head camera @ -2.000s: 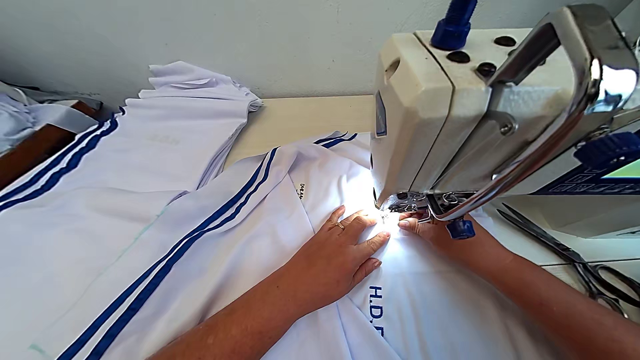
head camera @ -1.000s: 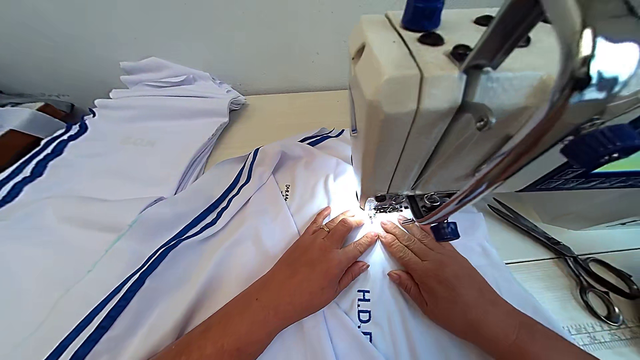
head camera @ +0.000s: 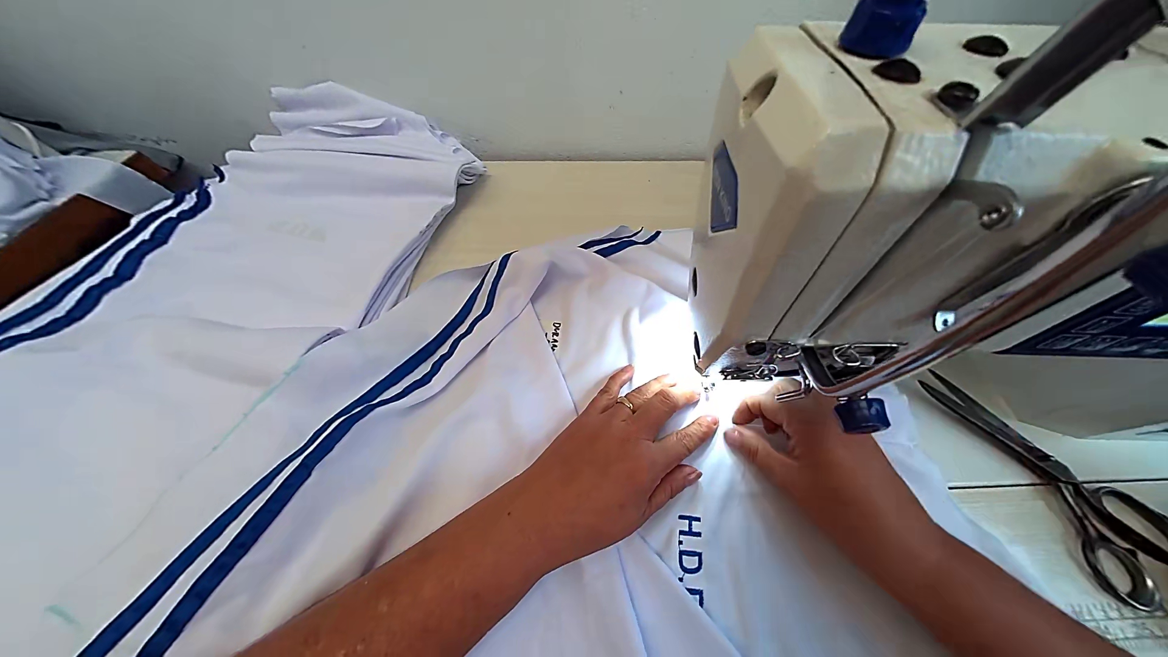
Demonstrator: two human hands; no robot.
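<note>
A white fabric panel with blue stripes and blue lettering (head camera: 456, 438) lies under the head of a white sewing machine (head camera: 794, 173). My left hand (head camera: 630, 447) rests on it with fingers spread, just left of the lit presser foot (head camera: 707, 383); a ring is on one finger. To the right of the foot, my right hand (head camera: 803, 447) has its thumb and forefinger curled near each other at the cloth, partly behind the machine's lower parts. Whether those fingertips pinch the fabric cannot be told. The needle tip is lost in the glare.
A stack of white striped fabric pieces (head camera: 356, 182) lies at the back left. Metal scissors (head camera: 1049, 465) lie right of my right forearm, and a clear ruler (head camera: 1104, 625) shows at the lower right. Other cloth (head camera: 91, 182) sits by a brown wooden edge at the far left.
My right hand lay flat with its fingers extended beside the left one a second ago; now its fingers are curled and it sits slightly apart. The left hand remains on the cloth.
</note>
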